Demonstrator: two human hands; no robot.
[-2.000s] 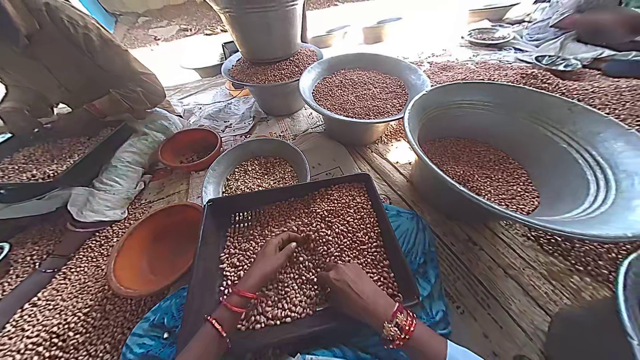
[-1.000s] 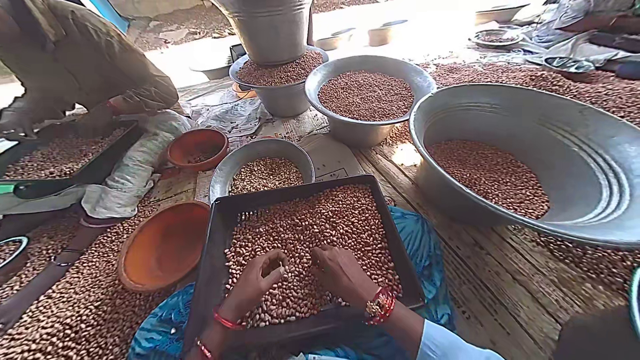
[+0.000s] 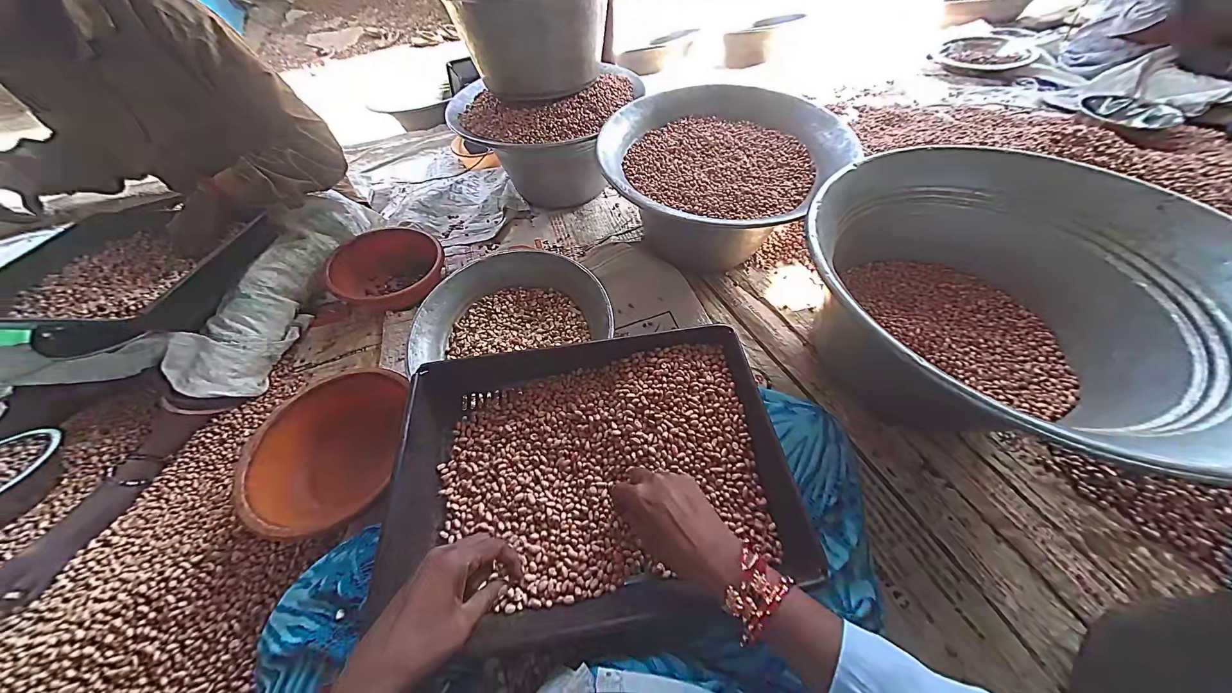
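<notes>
A black plastic tray (image 3: 770,462) lies across my lap, with a layer of reddish-brown nuts or beans (image 3: 597,433) spread in it. At the tray's near left corner is my left hand (image 3: 448,587), fingers curled with a gap to the thumb, beside the nuts; whether it holds one is unclear. My right hand (image 3: 674,520), a red and gold bracelet at its wrist, reaches into the middle of the nuts with its fingertips down; what lies between them is hidden. Just beyond the tray stands a metal basin (image 3: 433,322) of paler nuts.
An orange bowl (image 3: 327,452) and a smaller clay-coloured bowl (image 3: 385,265) are on the left. Behind and right stand metal basins (image 3: 828,375) of nuts. Loose nuts (image 3: 144,577) cover the floor at left. A person (image 3: 183,106) works over another black tray (image 3: 183,298).
My left hand has moved back toward me, to the tray's near left corner. My right hand has stayed over the nuts, with its fingers now lower and more tucked in.
</notes>
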